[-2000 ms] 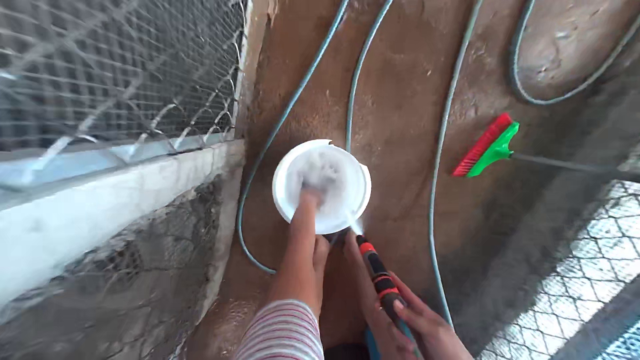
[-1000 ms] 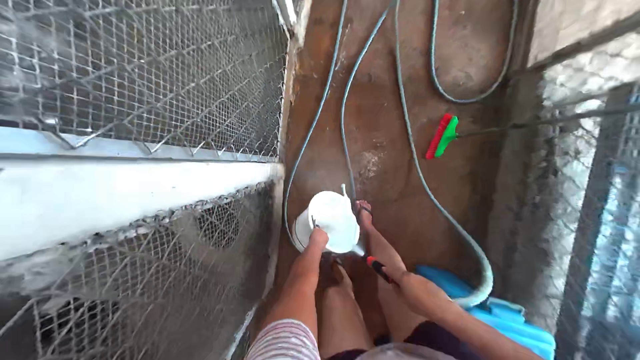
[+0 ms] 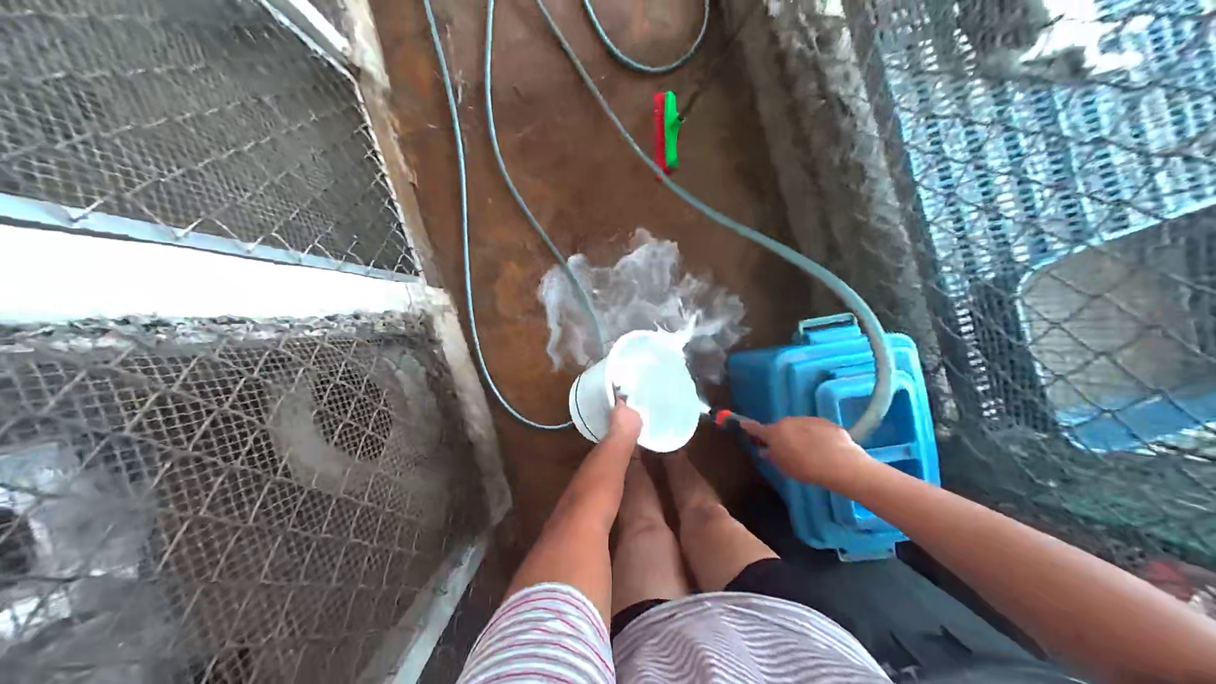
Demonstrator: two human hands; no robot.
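Observation:
A white plastic bucket (image 3: 591,404) is tilted above the wet brown floor in front of my legs. My left hand (image 3: 623,423) grips its rim on the near left side. In my right hand (image 3: 807,448), to the right of the bucket, is a red and black hose nozzle (image 3: 730,418) that sprays water at the bucket's mouth. Whitish water (image 3: 646,290) spreads over the floor just beyond the bucket. The grey-green hose (image 3: 817,271) arches from the floor down behind my right hand.
A blue plastic container (image 3: 807,513) stands at the right, under the hose. Farther ahead lies a red and green broom head (image 3: 671,133). Hose loops (image 3: 463,209) cross the floor. Wire mesh fencing (image 3: 256,494) with a white ledge (image 3: 190,280) lines the left; more mesh (image 3: 1064,171) runs along the right.
The bucket went from upright to tilted, and whitish water now lies on the floor. My left hand, earlier inside the bucket, is on its rim. The right hand with the nozzle has moved out rightward.

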